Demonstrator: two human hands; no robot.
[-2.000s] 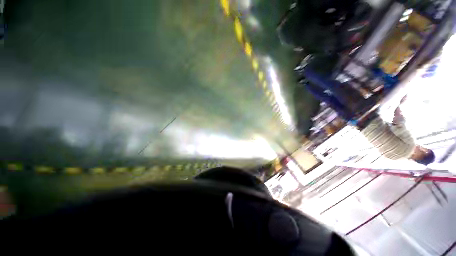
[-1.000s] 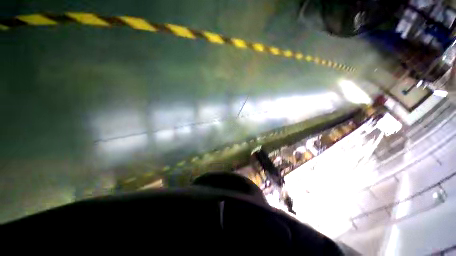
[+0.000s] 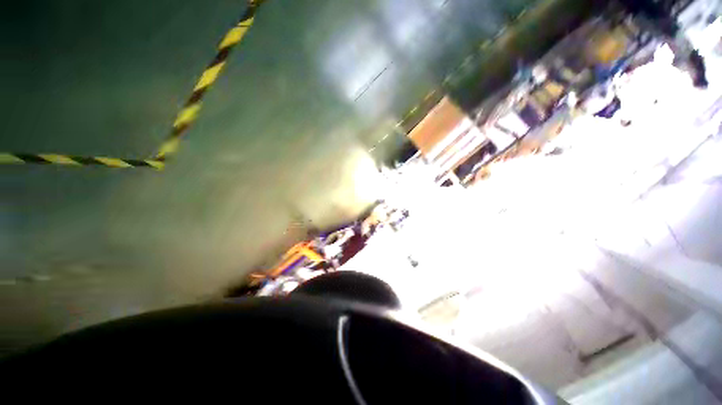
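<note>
A large dark curved shell (image 3: 198, 356), perhaps the headset, fills the bottom edge of the head view. A rounded black bump (image 3: 348, 289) rises from its top, and a thin pale streak shows on its surface. Neither my left hand nor my right hand is in the picture. Whether a hand holds the shell cannot be seen.
The view is tilted and blurred. Yellow-black tape (image 3: 192, 107) forms a corner on the green floor (image 3: 87, 87). An orange frame-like object (image 3: 297, 259) lies beyond the shell. A brown box-like object (image 3: 439, 126) and blurred goods stand at upper right. Glare washes out the right side.
The view has swung: the tape now shows a corner at left, and the brown box-like object and orange object have come into view. The dark shell stays along the bottom edge.
</note>
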